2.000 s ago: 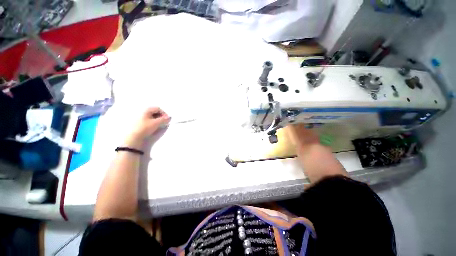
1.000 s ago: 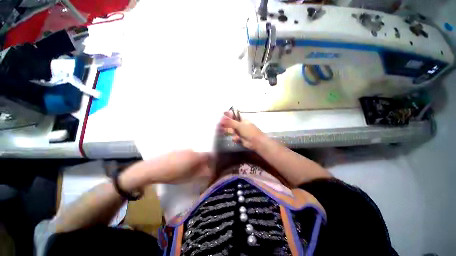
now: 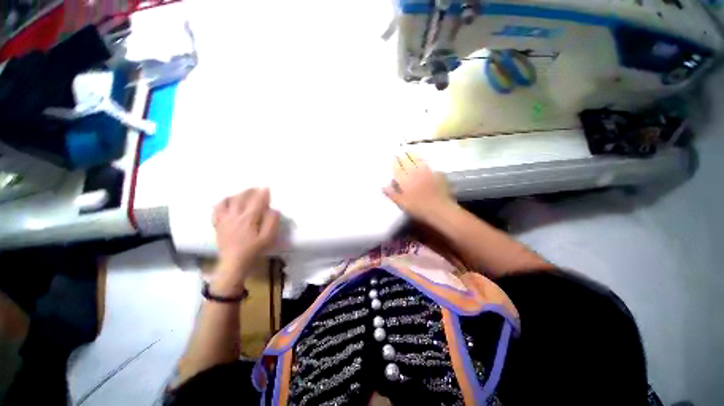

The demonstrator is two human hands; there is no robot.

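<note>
The white fabric point(image 3: 310, 119) spreads over the table and hangs over its front edge; it is overexposed, so its folds are hard to see. My left hand point(image 3: 246, 226) is on the fabric at the front edge, its curled fingers gripping the cloth. My right hand point(image 3: 418, 189) is at the fabric's right edge, fingers bent, with a small dark part of the thread snips showing at the fingers. The sewing machine point(image 3: 548, 36) stands behind and to the right. Its needle area point(image 3: 433, 67) is beyond my right hand; the fabric under it is not clear.
Blue-handled scissors point(image 3: 510, 71) lie behind the needle area. A black notions tray point(image 3: 627, 132) sits at the right table end. A small white cloth pile point(image 3: 159, 44) is at the back left, near dark and blue items point(image 3: 91, 147). White cloth point(image 3: 147, 317) lies below the table at left.
My right hand has come from beside the needle to the front edge. My left hand swung down to the lap, then back up onto the cloth. The fabric now drapes over the front edge.
</note>
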